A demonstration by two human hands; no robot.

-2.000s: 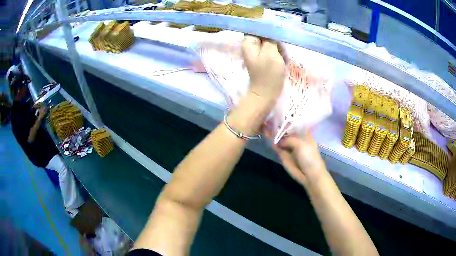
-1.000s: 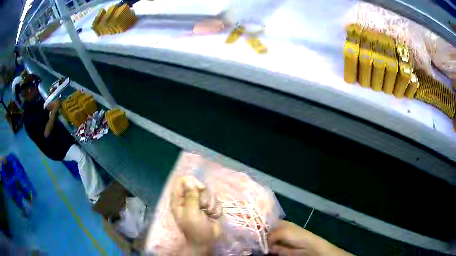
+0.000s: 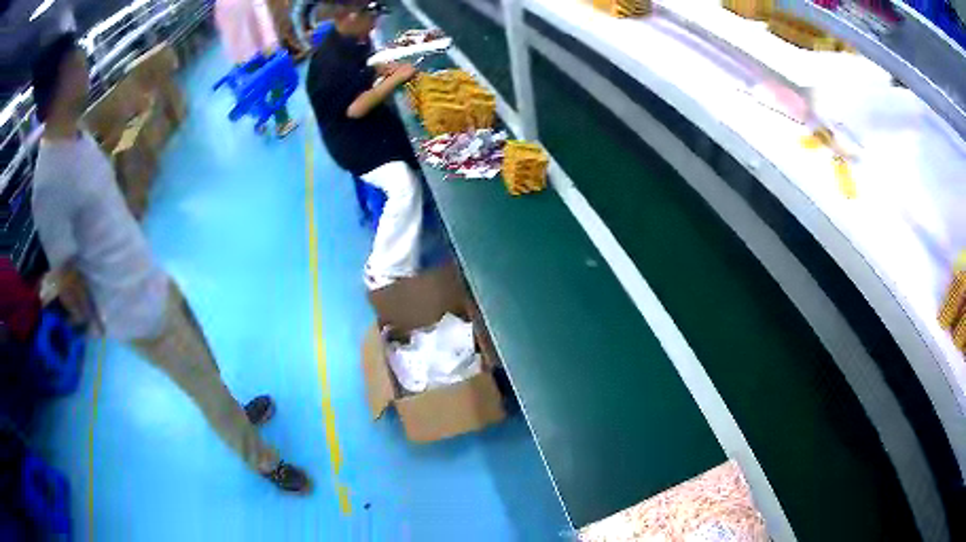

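Observation:
A clear bag of pink-white lead wires (image 3: pixel 678 515) lies at the near end of the green bench (image 3: pixel 577 318), cut off by the bottom edge of the picture. Neither of my hands is in view, so I cannot tell whether they touch the bag. Small loose yellow pieces (image 3: pixel 832 161) lie on the white shelf at the upper right.
A seated person (image 3: pixel 371 127) works at the bench beside yellow stacks (image 3: pixel 455 103) and a red-white pile of small parts (image 3: pixel 463 154). An open carton (image 3: pixel 450 408) with white wrapping stands on the floor. A person (image 3: pixel 117 222) is upright at the left. Blue stools (image 3: pixel 260 85) stand farther back.
The view has swung left and down the aisle. The bag, gripped by both hands before, now shows at the bottom edge over the bench. Both hands have left the picture.

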